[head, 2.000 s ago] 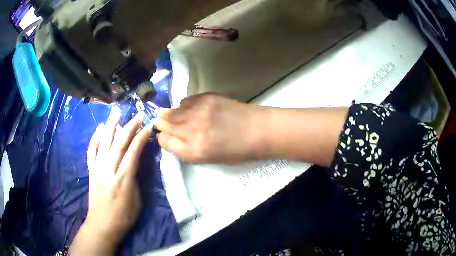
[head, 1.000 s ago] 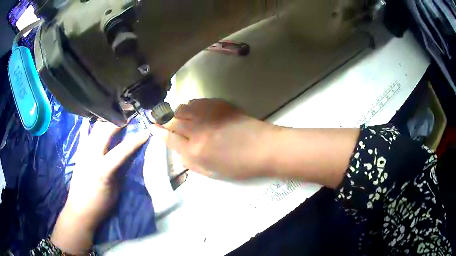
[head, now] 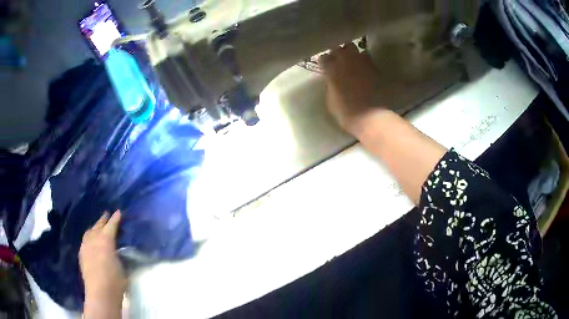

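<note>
The navy shiny garment panel (head: 156,218) lies left of and below the sewing machine head (head: 187,75), glaring blue under the lamp. My left hand (head: 101,265) rests on its near left part, fingertips on top and slightly apart. My right hand (head: 349,84) is blurred, under the machine arm on the bed. Its fingertips are at the thread snips (head: 309,64), whose thin end shows left of them; the rest is hidden, and I cannot tell if they are gripped. The presser foot area is washed out by glare.
The turquoise oval object (head: 130,84) hangs left of the head, with a lit phone (head: 101,28) above it. The white tabletop (head: 281,249) curves along the front. Dark cloth lies at upper right, and a wooden-edged bin (head: 555,187) stands at right.
My right hand has left the needle area and reached right to the snips. My left hand has moved down and left, away from the needle. The panel has shifted left, and the view has shifted.
</note>
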